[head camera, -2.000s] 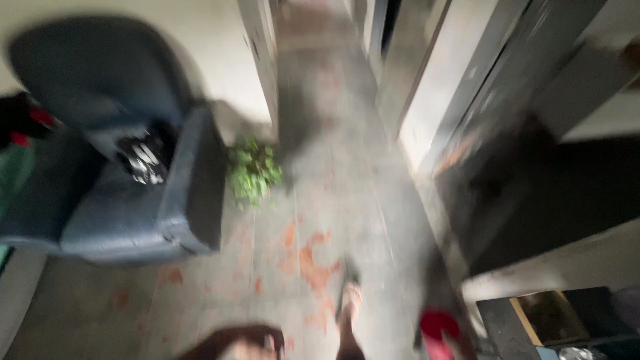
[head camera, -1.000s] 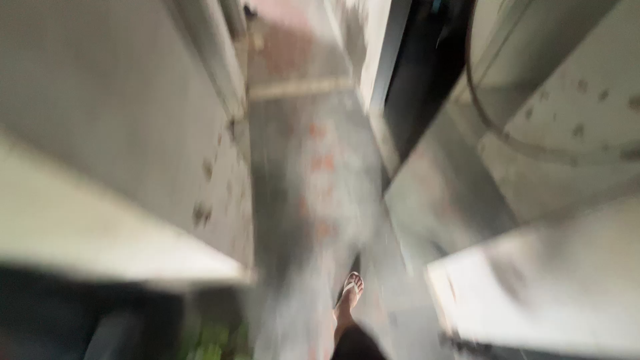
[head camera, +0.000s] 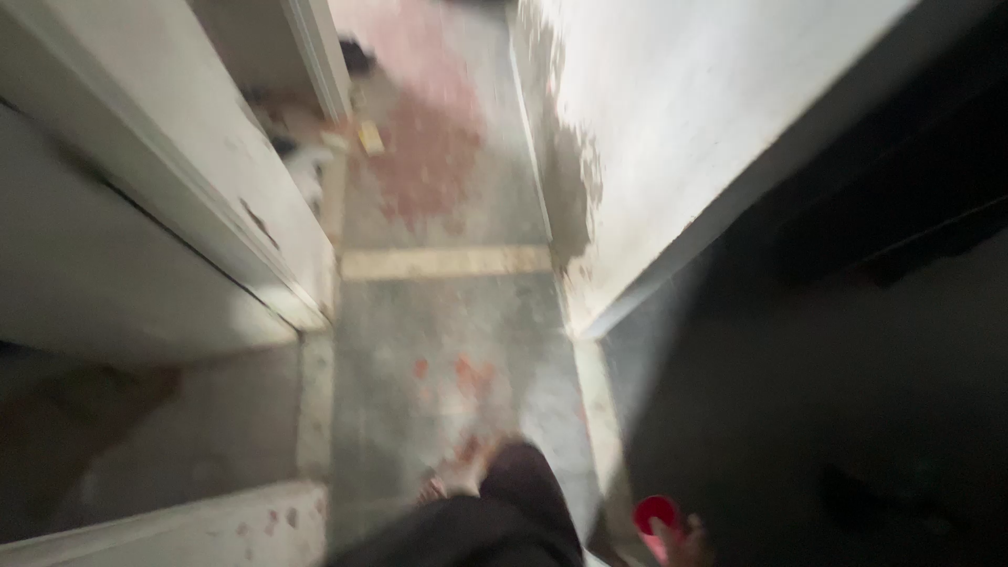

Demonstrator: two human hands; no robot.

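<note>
Low at the right, my right hand [head camera: 687, 543] holds a red cup [head camera: 655, 516], seen from above with its mouth facing up. The fingers wrap its side, and blur hides what the cup contains. My left hand is out of view. Below me are my legs in dark trousers [head camera: 488, 512], with part of a foot [head camera: 431, 490] showing on the grey floor [head camera: 394, 331].
A pale threshold strip [head camera: 445, 262] crosses the corridor floor. White walls [head camera: 677, 118] with peeling paint flank it. Reddish stains [head camera: 472, 374] mark the floor. A dark opening lies to the right, a doorway to the left. A small yellowish object [head camera: 370, 137] lies farther along.
The view has moved forward along the corridor, leaving the armchair and plant behind. The red cup, seen two seconds ago and out of view one second ago, shows again at the lower right.
</note>
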